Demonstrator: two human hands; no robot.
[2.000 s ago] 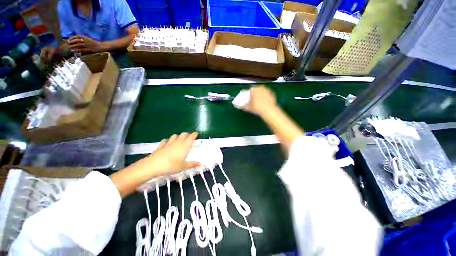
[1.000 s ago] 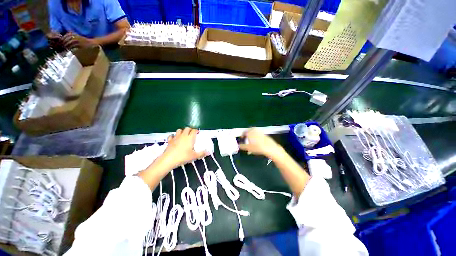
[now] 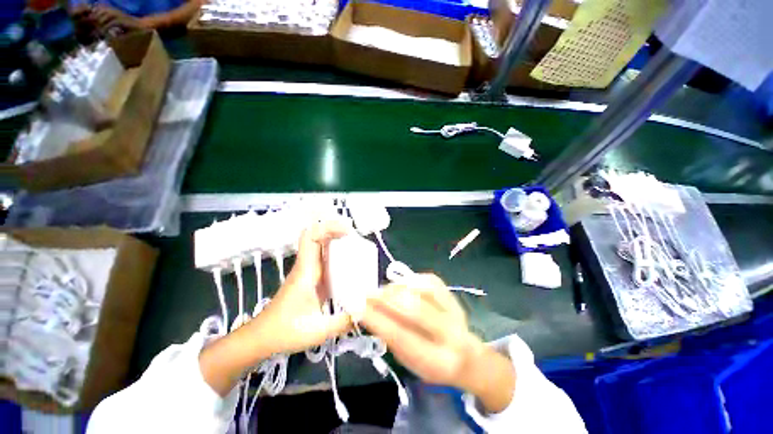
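My left hand [image 3: 292,298] holds a white power adapter [image 3: 353,269] upright, a little above the dark bench. My right hand [image 3: 428,329] is at the lower right of the same adapter, its fingers closed against it; it is blurred and hides the lower end. A row of white adapters [image 3: 241,240] lies along the rail, pins toward the belt. White cables [image 3: 273,373] hang from the row toward me in folded bundles, partly behind my left arm. Another adapter [image 3: 369,217] lies at the right end of the row, its cable running right.
An adapter [image 3: 515,144] with cable lies on the green belt. A slim knife or scraper [image 3: 464,243], blue bin [image 3: 504,230], white block [image 3: 541,270], marker [image 3: 580,288] and grey tray [image 3: 631,315] are right. Cartons [image 3: 127,309] stand left and behind the belt. A person's hands show top left.
The adapter my right hand took from the belt was set at the row's right end. Now both hands have moved toward me with an adapter between them. The adapter on the belt has shifted left.
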